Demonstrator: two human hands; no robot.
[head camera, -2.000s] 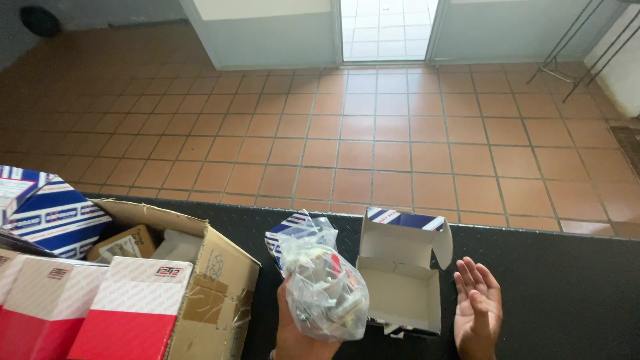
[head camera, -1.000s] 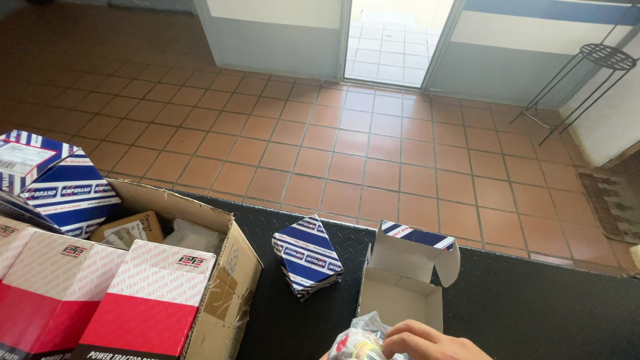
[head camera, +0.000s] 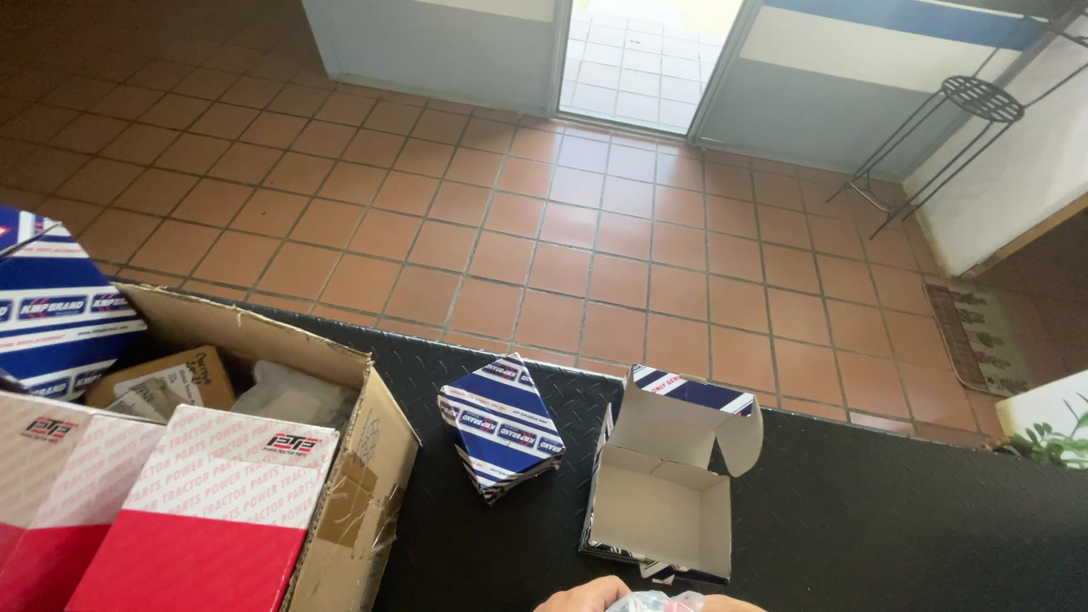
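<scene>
At the bottom edge my left hand (head camera: 586, 594) grips a clear plastic bag (head camera: 654, 603) with parts inside, of which a bit of red shows. My right hand (head camera: 733, 603) lies against the bag's other side, mostly cut off by the frame, so its grip is hidden. Just beyond my hands stands an open white-lined cardboard box (head camera: 663, 510), its lid raised and a side flap sticking out. A closed blue-and-white striped KMP Brand box (head camera: 501, 429) rests to its left, apart from it.
A large brown carton (head camera: 361, 501) at left holds red-and-white boxes (head camera: 204, 510), a blue striped box (head camera: 59, 314), a small brown box (head camera: 183, 378) and a plastic-wrapped item (head camera: 293, 391). Black textured worktop (head camera: 858, 518); beyond it, tiled floor and a metal stand (head camera: 982, 98).
The bag has moved down toward the bottom edge, uncovering the closed striped box. My right hand, empty and apart beside the open box two seconds ago, is now at the bag. The view has shifted.
</scene>
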